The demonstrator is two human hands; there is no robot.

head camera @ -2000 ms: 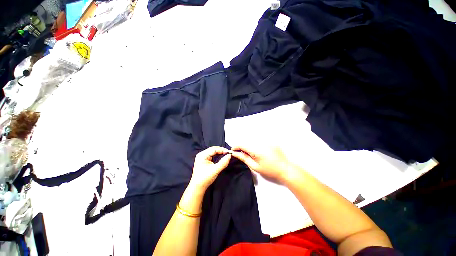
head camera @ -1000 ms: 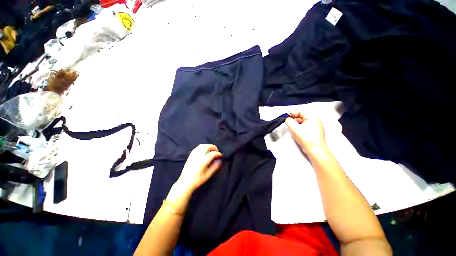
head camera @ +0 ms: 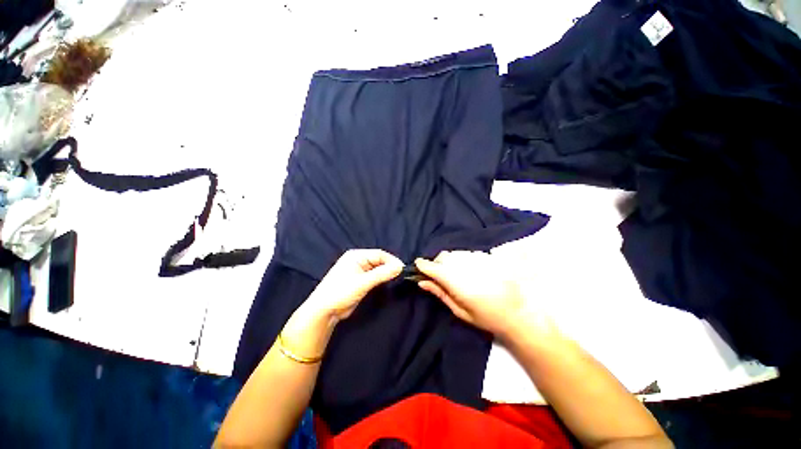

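Observation:
A dark navy garment (head camera: 378,158) lies in front of me, its straight waistband with a pale stitch line at the far end. Its lower part hangs over the table edge towards my lap. My left hand (head camera: 362,279) and my right hand (head camera: 457,285) meet over its middle, fingertips together, pinching a small dark fold or seam of the cloth. Whether a tool or thread is between the fingertips cannot be told. A pointed flap of the cloth sticks out to the right, beyond my right hand.
A navy garment pile (head camera: 729,175) with a white label (head camera: 656,28) lies right on the white table (head camera: 562,351). A black cloth strip (head camera: 140,181) curves at left. A dark phone (head camera: 61,272) lies near the left edge, below plastic bags (head camera: 31,114). My red apron (head camera: 430,425) is at the bottom.
My hands were together, parted with the right hand pulling cloth out to the right, and are now together again. The garment's upper part lies straighter. The black strip's end now shows apart from the garment.

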